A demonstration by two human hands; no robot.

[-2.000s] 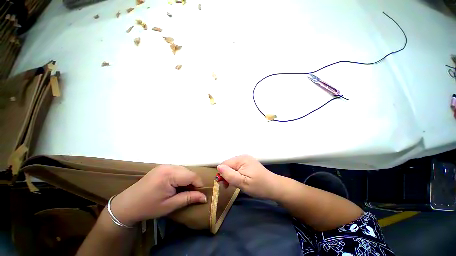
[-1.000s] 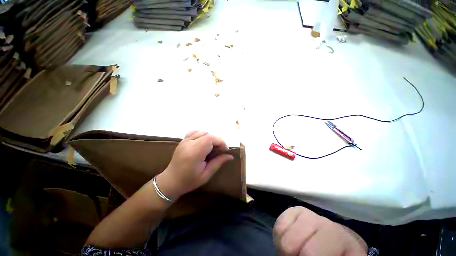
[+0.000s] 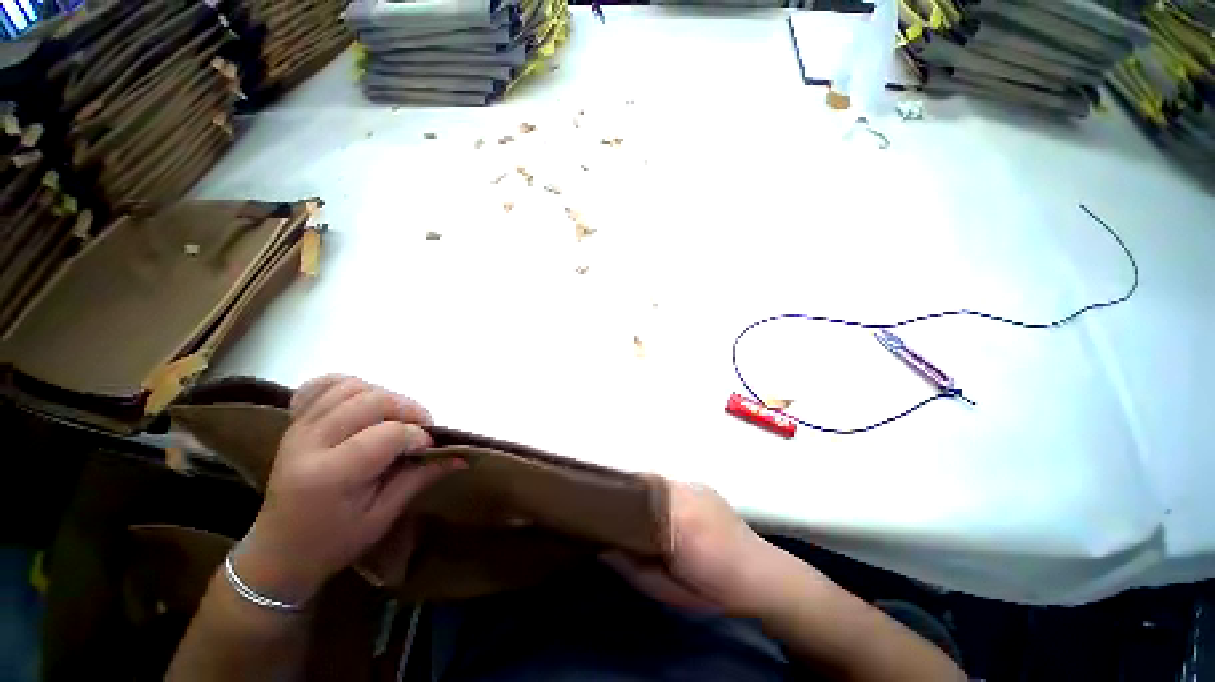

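Note:
A brown bag body (image 3: 533,500) lies across my lap at the table's near edge. My left hand (image 3: 349,473) grips its upper edge left of the middle, with the thumb on the near side. My right hand (image 3: 700,546) holds its right end, with some fingers hidden beneath or behind it. A red lighter (image 3: 761,416) lies on the table by a tan scrap (image 3: 777,402). Thread snips (image 3: 915,364) with pinkish handles lie beside it, tied to a dark looped cord (image 3: 965,313).
A pile of brown pieces (image 3: 133,287) is at the left table edge, with tall brown stacks (image 3: 147,113) behind. Grey pieces with yellow edging (image 3: 433,51) stand at the far side and far right (image 3: 1006,51). Tan scraps (image 3: 582,229) dot the white sheeting (image 3: 440,313).
The red lighter has gone from my right hand to the table. My left hand has moved left along the bag body, and my right hand has come to its right end. The bag has tilted lower.

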